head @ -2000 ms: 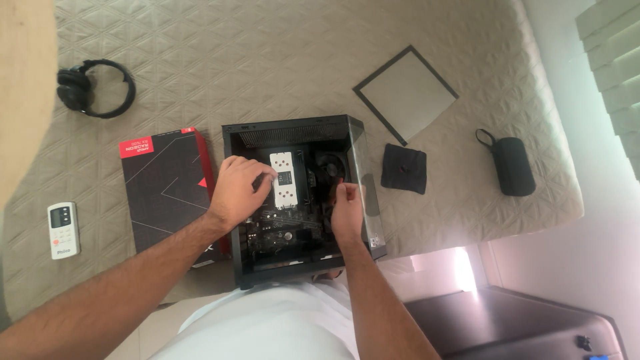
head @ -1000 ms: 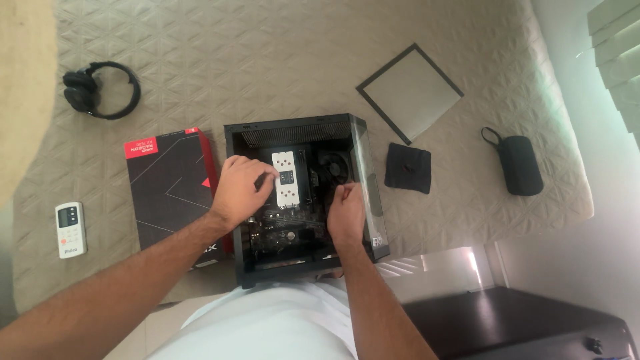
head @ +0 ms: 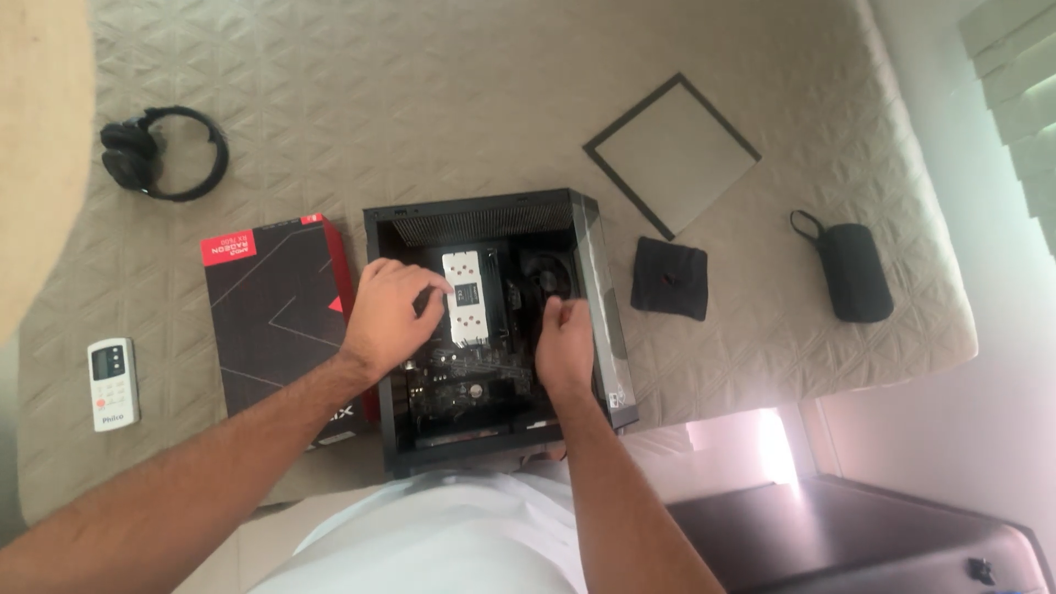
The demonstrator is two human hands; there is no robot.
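Note:
An open black computer case (head: 606,330) lies on its side on the bed in front of me. Inside it are a CPU cooler with a white top plate (head: 465,326), a motherboard (head: 476,391) and a dark fan (head: 548,275) near the right wall. My left hand (head: 394,315) reaches over the case's left edge, its fingertips at the left side of the white plate. Over the right part of the case is my right hand (head: 566,345), fingers curled and thumb against them. Whether it pinches something small, I cannot tell.
A graphics card box (head: 276,330) lies left of the case, with headphones (head: 169,154) and a remote control (head: 114,384) farther left. To the right are a black-framed glass panel (head: 672,155), a dark folded cloth (head: 670,279) and a black pouch (head: 856,272). A dark table (head: 792,528) stands lower right.

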